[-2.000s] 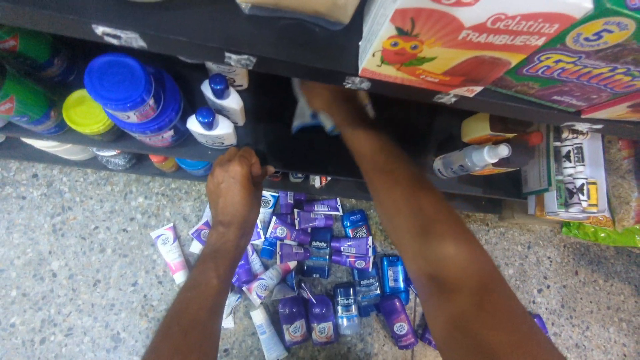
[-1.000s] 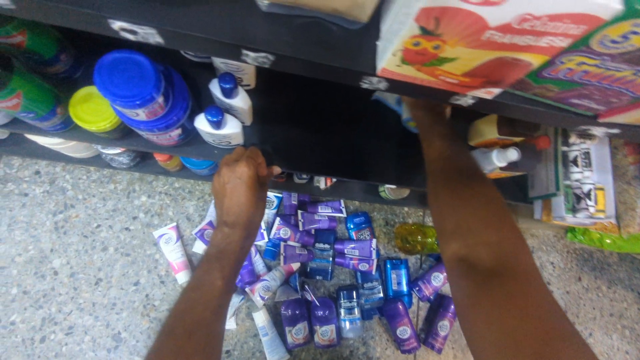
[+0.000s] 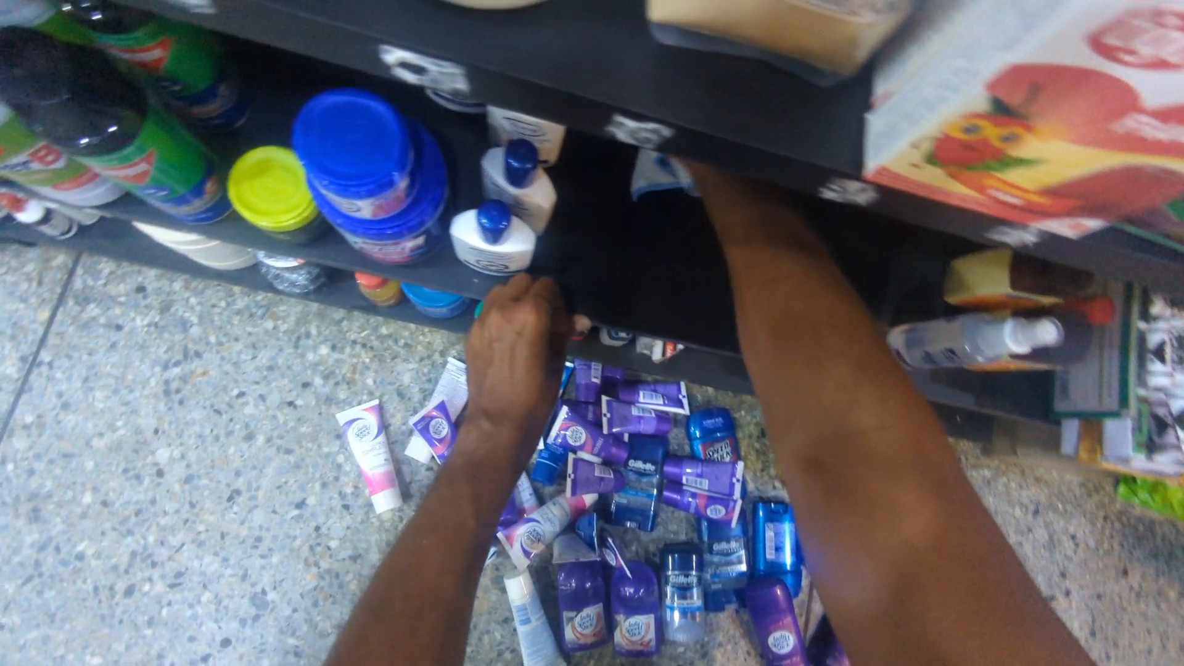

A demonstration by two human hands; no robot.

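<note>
My left hand [image 3: 520, 347] is closed over the front edge of the black shelf [image 3: 647, 277], just below white lotion bottles with blue caps [image 3: 493, 242]. My right arm reaches into the shelf; the right hand [image 3: 689, 176] is mostly hidden under the shelf above, at a white and light-blue cloth [image 3: 659, 174]. On the speckled floor beneath lie purple tubes [image 3: 638, 416], blue deodorant sticks [image 3: 684, 592], purple deodorant sticks [image 3: 582, 606] and a white and pink tube [image 3: 372, 453].
Blue-lidded tubs [image 3: 356, 157], a yellow-lidded jar [image 3: 274, 190] and green bottles [image 3: 166, 157] stand on the left. A clear spray bottle [image 3: 971, 340] is at right. A gelatin box [image 3: 1036, 129] sits on the upper shelf, whose edge [image 3: 740, 162] overhangs my right arm.
My right hand and the cloth have moved from the right part of the shelf to the left and deeper in. The left hand stays at the shelf edge.
</note>
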